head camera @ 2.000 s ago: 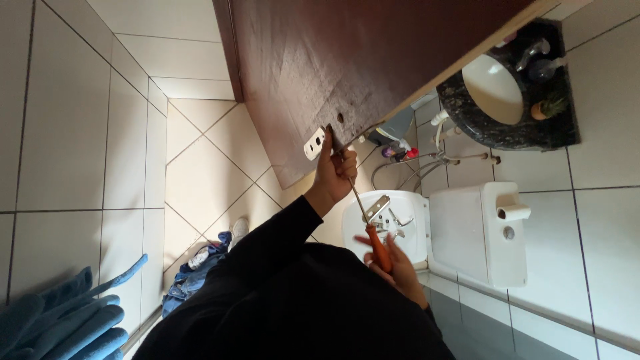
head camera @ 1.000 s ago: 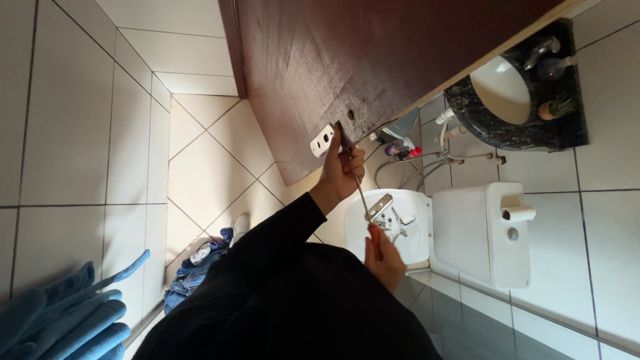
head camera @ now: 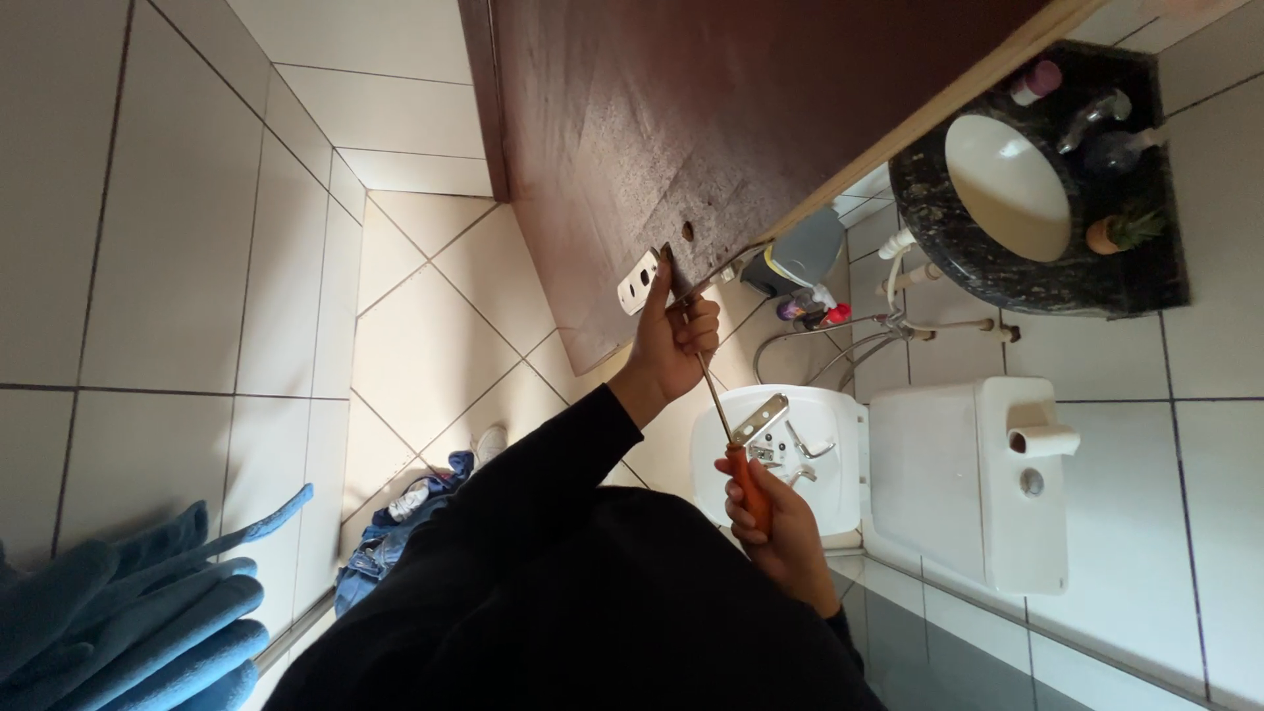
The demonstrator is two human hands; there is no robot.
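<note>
My left hand [head camera: 674,341] is at the edge of a dark brown wooden door [head camera: 711,128], its thumb by a light metal lock plate [head camera: 639,282] on the door's face. Its curled fingers surround the front of a screwdriver's shaft; the tip is hidden. The fingers of my right hand [head camera: 775,518] are wrapped around the screwdriver's orange handle [head camera: 752,491]. Above the plate, the door has a round hole [head camera: 688,231]. On the closed white toilet lid [head camera: 716,474] lie a metal plate [head camera: 761,419], a lever handle [head camera: 810,440] and several small metal parts.
A toilet cistern [head camera: 928,484] stands right of the lid. Beyond it are a black stone washbasin counter [head camera: 948,247], hoses [head camera: 879,341], a grey bin [head camera: 812,247] and bottles. Blue towels [head camera: 148,622] hang at lower left, and clothes [head camera: 380,553] lie on the tiled floor.
My right hand has closed around the orange handle; its fingers were spread beside it two seconds ago. My left hand has stayed at the door's edge.
</note>
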